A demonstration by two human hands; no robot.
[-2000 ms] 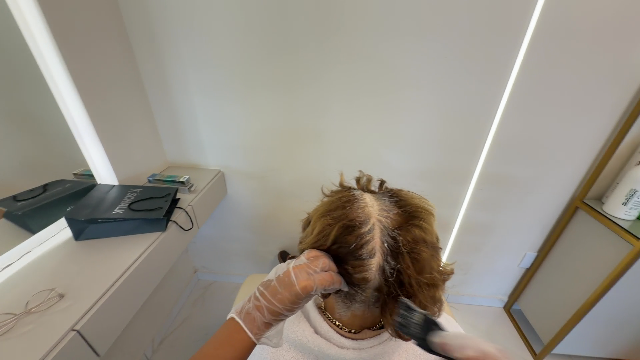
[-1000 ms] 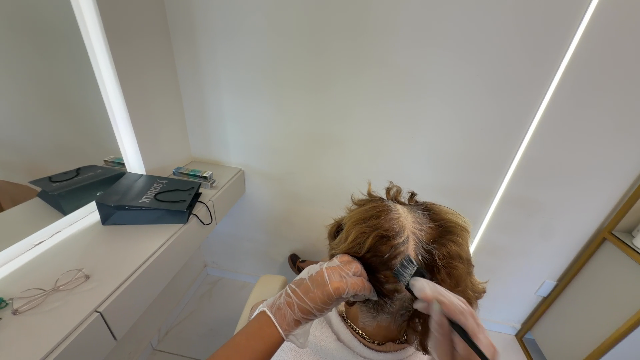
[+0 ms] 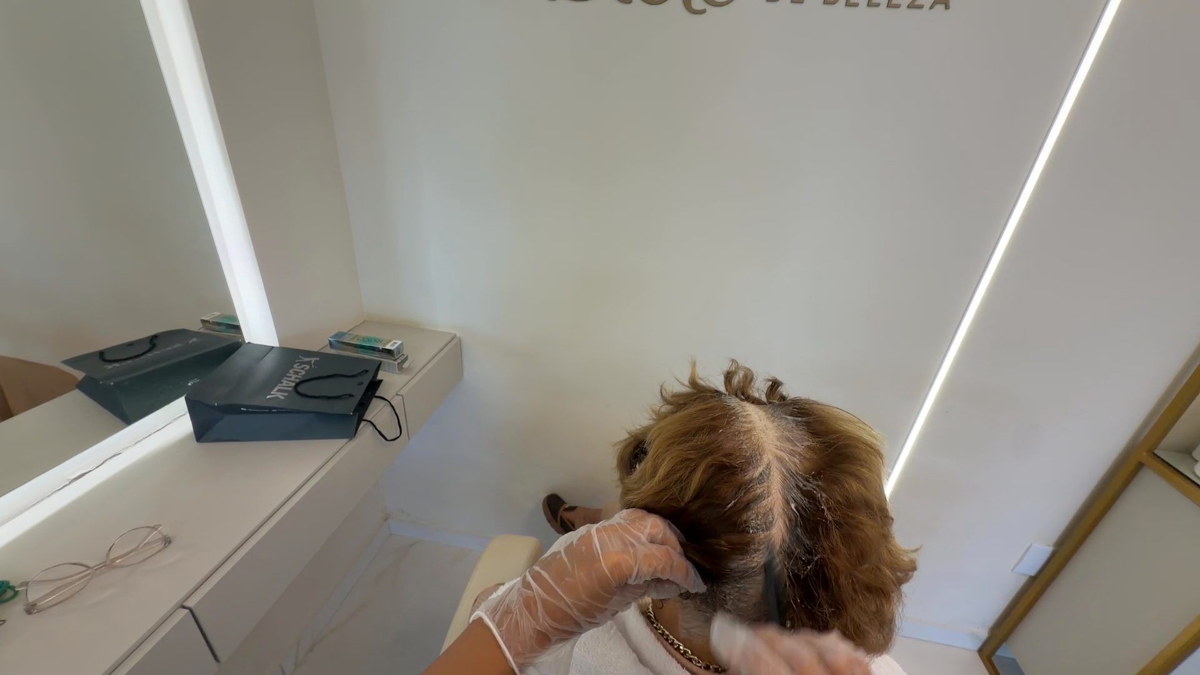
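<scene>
A seated person's wavy light-brown hair (image 3: 844,506) is parted down the middle of the head, with pale scalp showing. My left hand (image 3: 609,567), in a clear plastic glove, has its fingers closed on a lock of hair at the left of the nape. Blurred at the bottom edge, my gloved right hand (image 3: 787,649) holds a dark tint brush (image 3: 772,591), which lies against the hair at the lower end of the parting. A white towel (image 3: 609,647) covers the shoulders, and a chain necklace (image 3: 670,637) circles the neck.
On the white counter (image 3: 281,511) at left lie a dark paper bag (image 3: 272,394), small boxes (image 3: 366,345) and eyeglasses (image 3: 98,567). A lit mirror (image 3: 94,187) stands behind it. A cream chair (image 3: 497,577) is beside the person; a gold-edged cabinet (image 3: 1116,562) is at right.
The brush and my right hand have moved down from the parting's middle toward the nape since one second ago. My left hand stays at the left of the nape.
</scene>
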